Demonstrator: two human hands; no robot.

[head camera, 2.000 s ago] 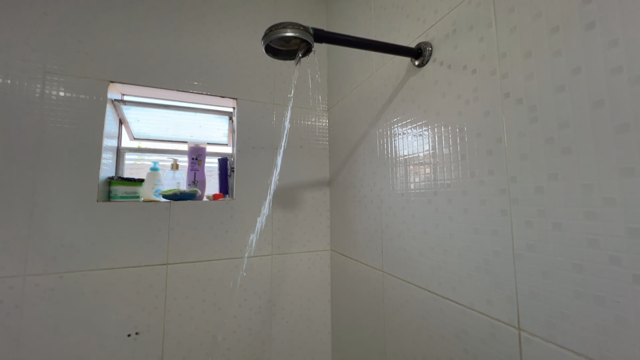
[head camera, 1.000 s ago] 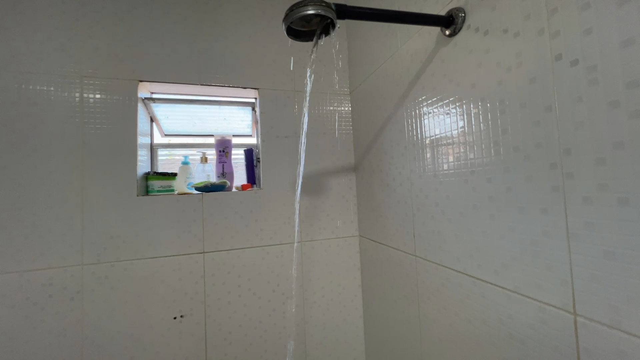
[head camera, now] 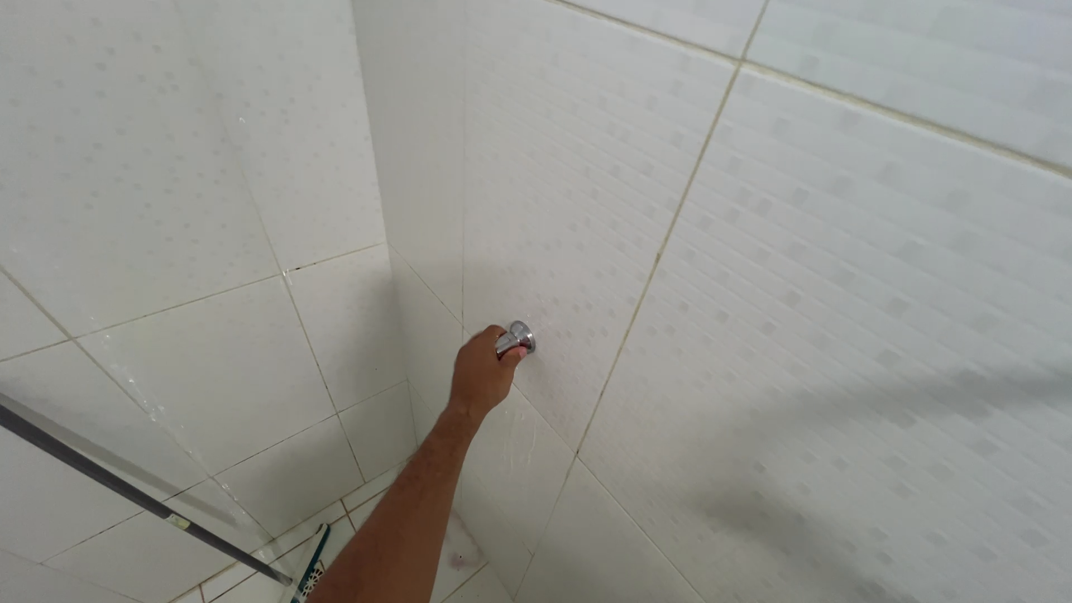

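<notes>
A round chrome shower valve handle stands out from the white tiled wall on the right. My left hand is closed around it, with the thumb on its right side and the fingers curled over its left. The forearm comes up from the bottom edge. Thin trails of water run down the tiles below the valve. To the left falls a thin, broken stream of water. My right hand is out of view.
A dark pole slants across the lower left, down to the teal head of what looks like a floor squeegee. Tiled walls meet in a corner left of the valve, with the tiled floor below.
The view has swung down from the shower head and window to the valve and floor. My left hand, unseen before, is now on the valve handle.
</notes>
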